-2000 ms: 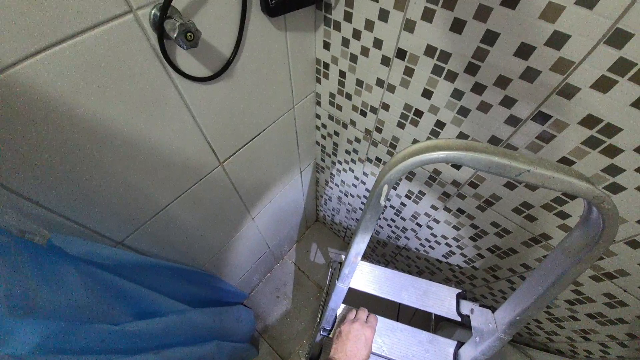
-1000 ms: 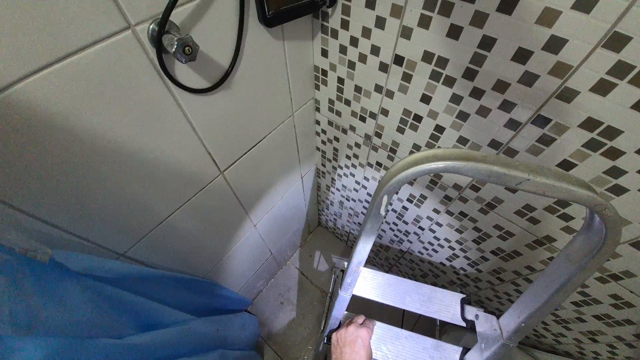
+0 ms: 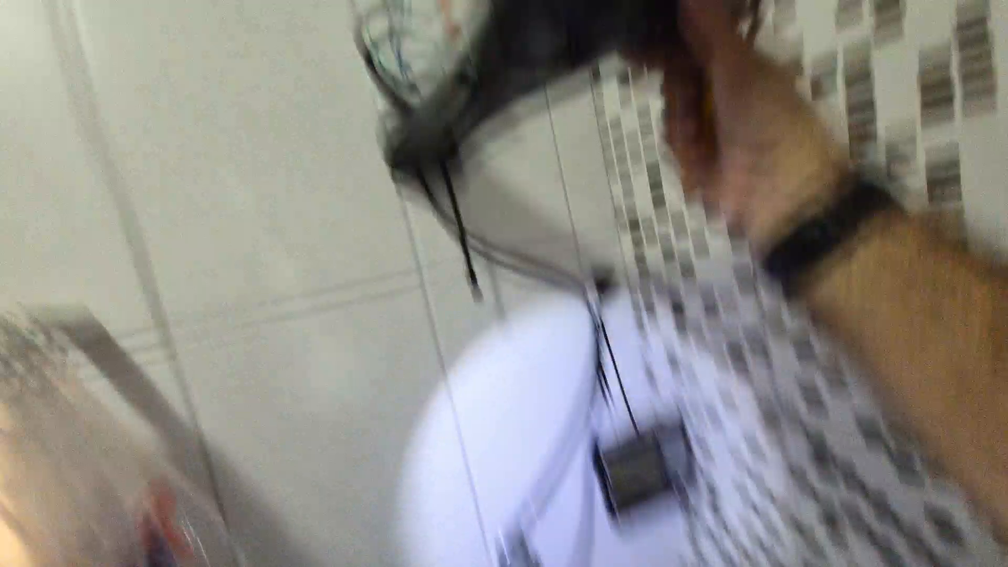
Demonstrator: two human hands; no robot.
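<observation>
The view is strongly blurred. My right hand (image 3: 732,134), with a black wristband (image 3: 831,232) on its wrist, reaches up at the upper right. Its fingers are at a dark object (image 3: 567,35) at the top edge, whose kind cannot be told; blur hides whether they grip it. Black cables (image 3: 465,236) hang from the dark object's left end. Thin wires (image 3: 394,47) show beside it at the top. Lower down, a small dark box (image 3: 638,468) hangs or sits near the wall corner, below a cable. My left hand is not in view.
Plain pale wall tiles (image 3: 276,197) cover the left side, and mosaic-patterned tiles (image 3: 937,87) the right. A blurred pale shape with red and dark patches (image 3: 157,512) stands at the lower left. A blurred metal fitting (image 3: 516,547) shows at the bottom edge.
The view has swung far upward, away from the aluminium ladder and blue cloth seen earlier. A hand was on the ladder's step; now my right hand is raised at the dark object.
</observation>
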